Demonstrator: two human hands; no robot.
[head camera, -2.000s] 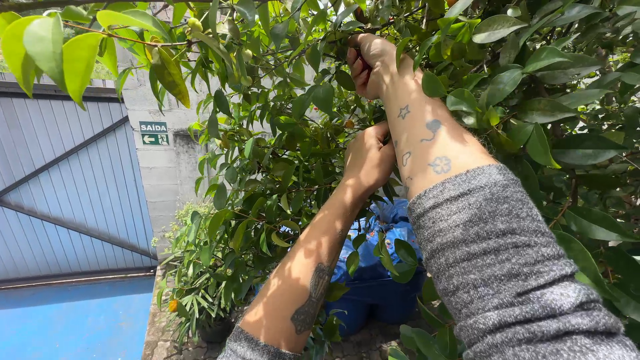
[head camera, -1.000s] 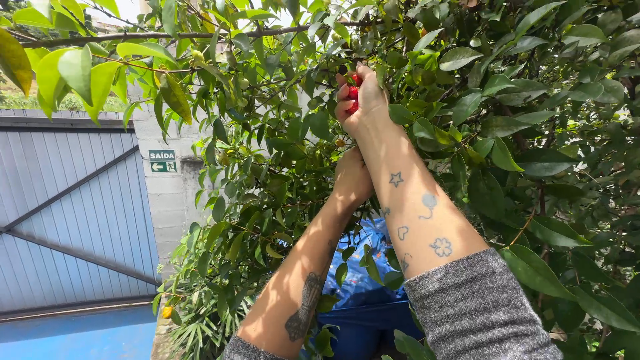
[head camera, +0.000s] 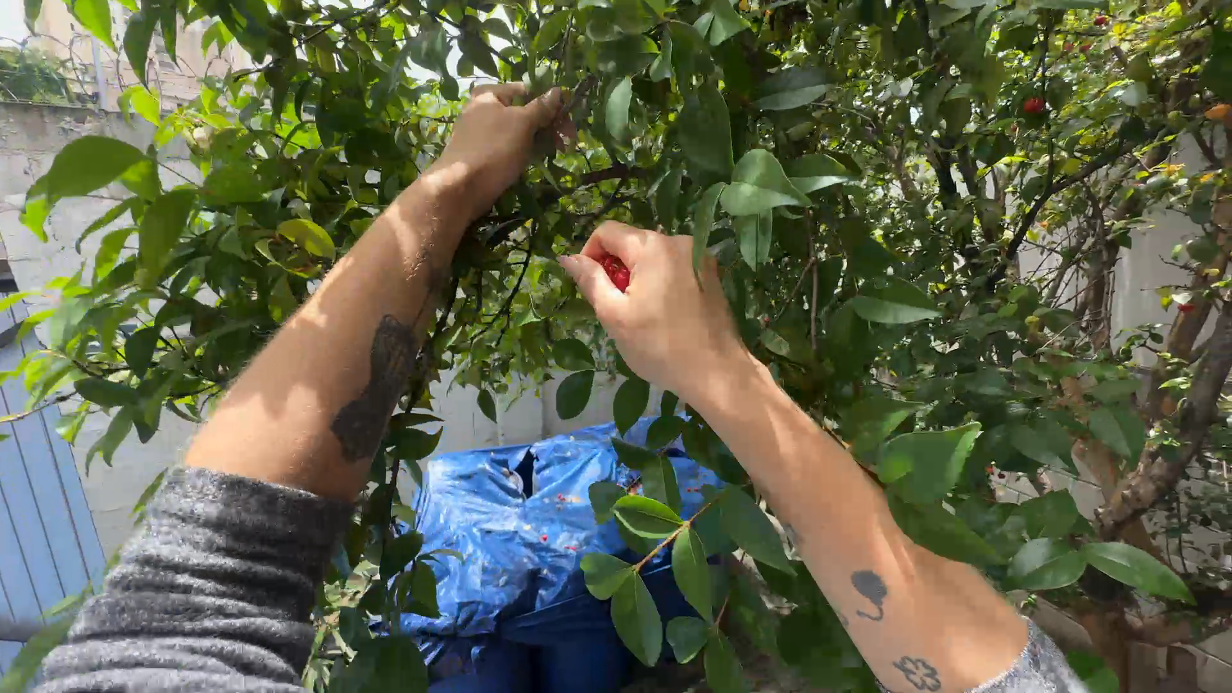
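Observation:
My left hand reaches up among the leaves at the upper middle, its fingertips at a thin branch; leaves partly hide what it pinches. Lower and to the right, my right hand is curled around small red fruit, which shows between thumb and forefinger. Leafy twigs of the fruit tree surround both hands. More red fruit hangs at the upper right, apart from my hands.
Below my hands stands something covered by a blue plastic sheet with small red bits on it. A leafy twig hangs before it. Thicker branches rise at the right. At the left are a pale wall and a blue metal gate.
My left hand, lower than the right one before, is now above it and to its left. The right hand still has red fruit in it. The view has swung to the right.

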